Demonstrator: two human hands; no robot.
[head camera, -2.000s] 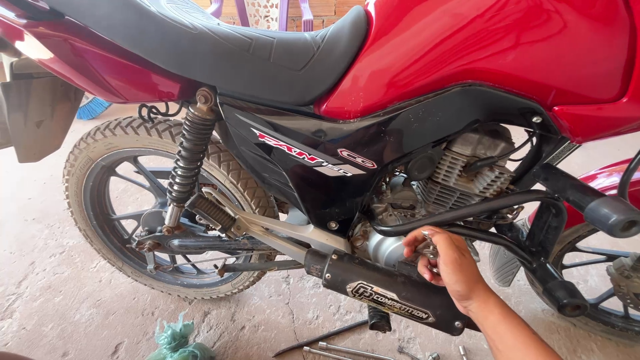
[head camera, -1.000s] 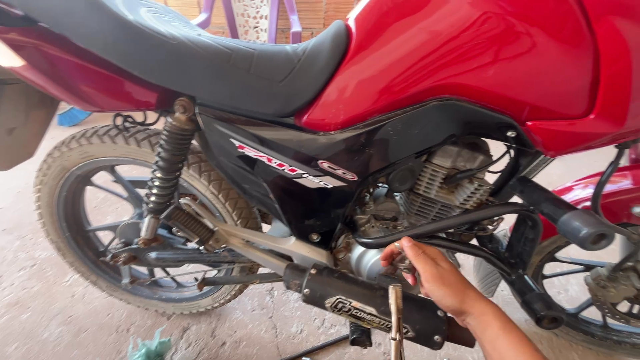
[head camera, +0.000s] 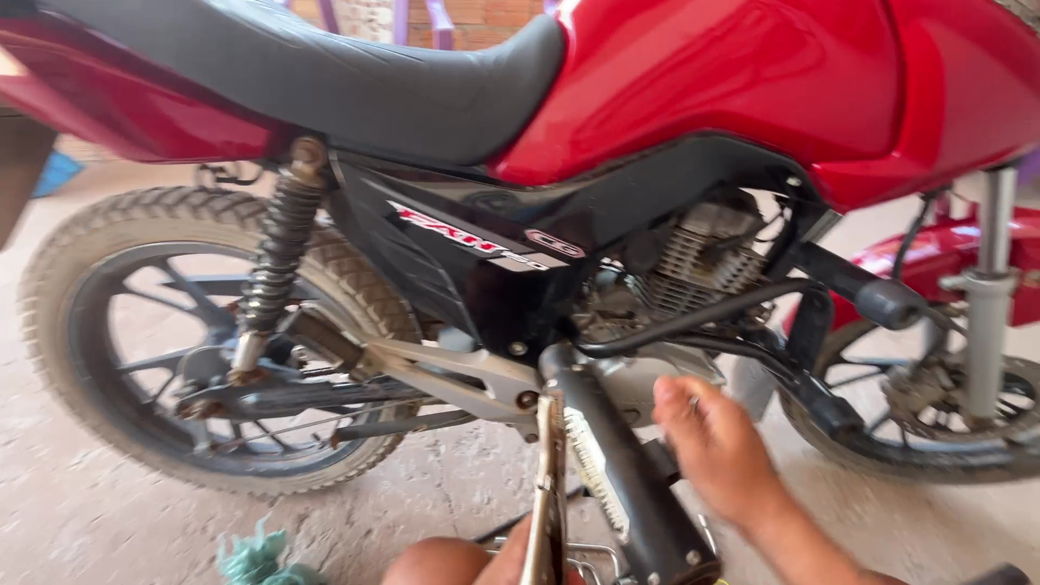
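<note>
A red motorcycle with a black side cover (head camera: 455, 252) stands side-on. Its black exhaust muffler (head camera: 630, 467) slants steeply, upper end by the silver footrest bracket (head camera: 455, 374), lower end near the bottom edge. My left hand (head camera: 508, 561), mostly cut off at the bottom, is shut on metal pliers (head camera: 548, 496), which point upward just left of the muffler. My right hand (head camera: 711, 455) is to the muffler's right, below the engine (head camera: 699, 260), with fingers curled; whether something small is inside cannot be made out.
Black crash bars (head camera: 707, 317) jut out above my right hand. A rear shock absorber (head camera: 280, 260) and the rear wheel (head camera: 49, 325) are at left. On the concrete floor lie a green rag (head camera: 260, 561) and metal tools (head camera: 597, 552), partly hidden by the muffler. A knee shows at the bottom.
The muffler has swung from a shallow slant to a steep one. The pliers, absent from the oldest frame, have come into view from below. My right hand has left the engine's lower cover.
</note>
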